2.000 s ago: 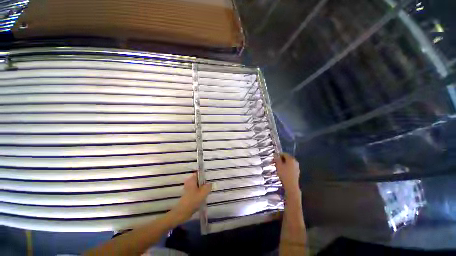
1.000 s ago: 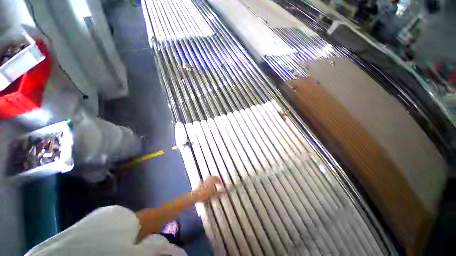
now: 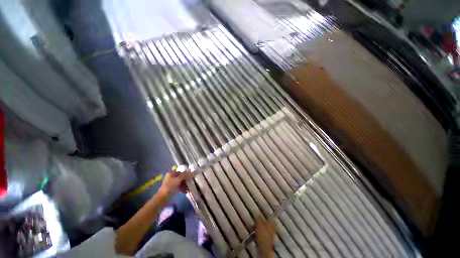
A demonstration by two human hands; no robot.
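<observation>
A silvery spacer frame (image 3: 302, 190) lies slanted across the bed, its far bar near the edge of the white strips (image 3: 348, 216). Bare metal tubes (image 3: 202, 113) run on beyond that edge. My left hand (image 3: 175, 182) is closed on the left end of the far bar, at the bed's left side. My right hand (image 3: 265, 236) is blurred and closed around the near bar, low in the picture; its fingertips are partly hidden.
A neighbouring bed on the right carries a brown ridged band (image 3: 363, 143) and a grey-beige sheet (image 3: 383, 101). A white bin of small parts (image 3: 59, 229) stands at the lower left. Pale wrapped bulk (image 3: 96, 189) lies beside it. The floor has a yellow line (image 3: 144, 188).
The view has shifted along the bed. My left hand is now at the bed's left edge on the frame's far bar, and my right hand has come into view on the near bar.
</observation>
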